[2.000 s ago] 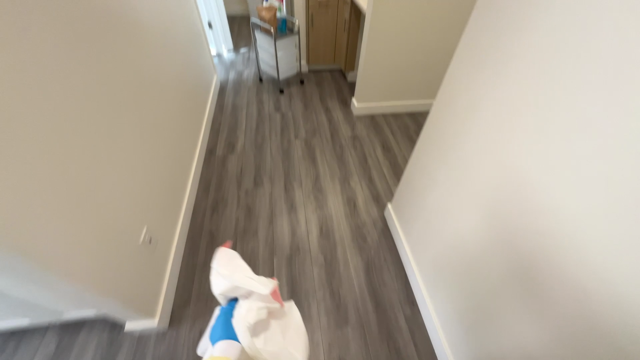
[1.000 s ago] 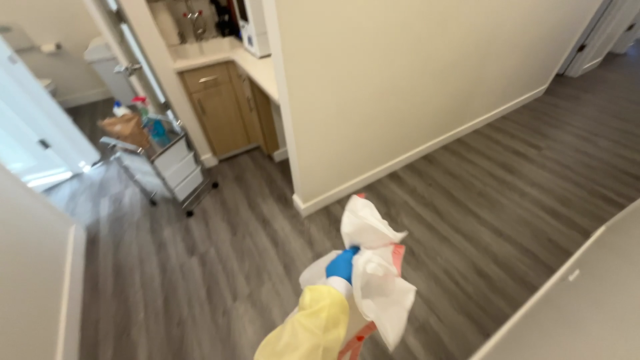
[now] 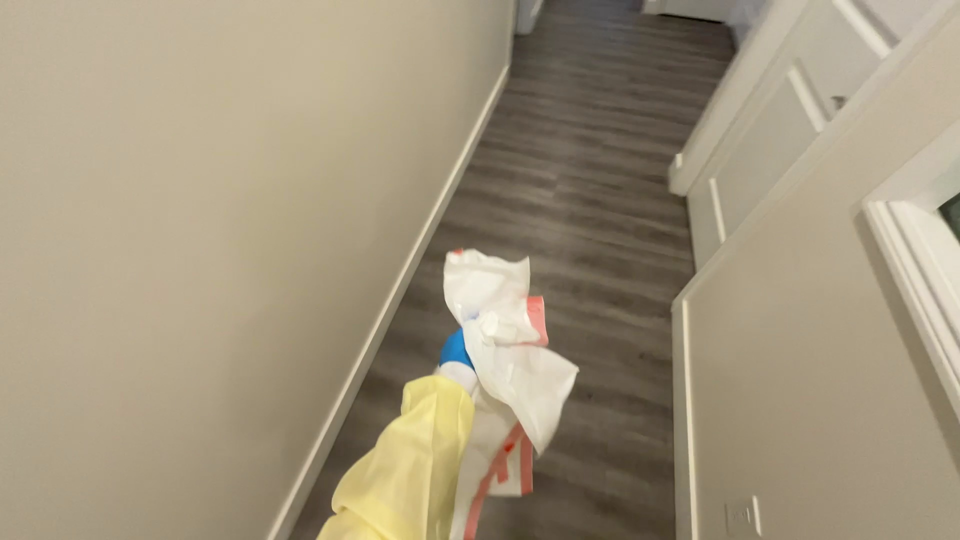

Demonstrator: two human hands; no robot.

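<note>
My left hand (image 3: 456,351), in a blue glove with a white cuff and a yellow gown sleeve (image 3: 409,450), is closed around a crumpled white plastic bag (image 3: 517,367) with red bands. The bag's gathered upper part covers most of the fingers. Its loose folds spread to the right of the hand, and a lower part with red stripes hangs beside the forearm. My right hand does not appear.
A grey wood-look floor (image 3: 570,180) runs along the hallway between a beige left wall (image 3: 225,210) and a right wall (image 3: 795,345). White baseboards line both. At right are a white panelled door (image 3: 757,157), a white frame (image 3: 915,262) and an outlet (image 3: 741,516).
The view has turned right, from the wheeled cart and wooden cabinets to another stretch of hallway. My left hand still holds the white bag, and more of the yellow sleeve shows than two seconds ago.
</note>
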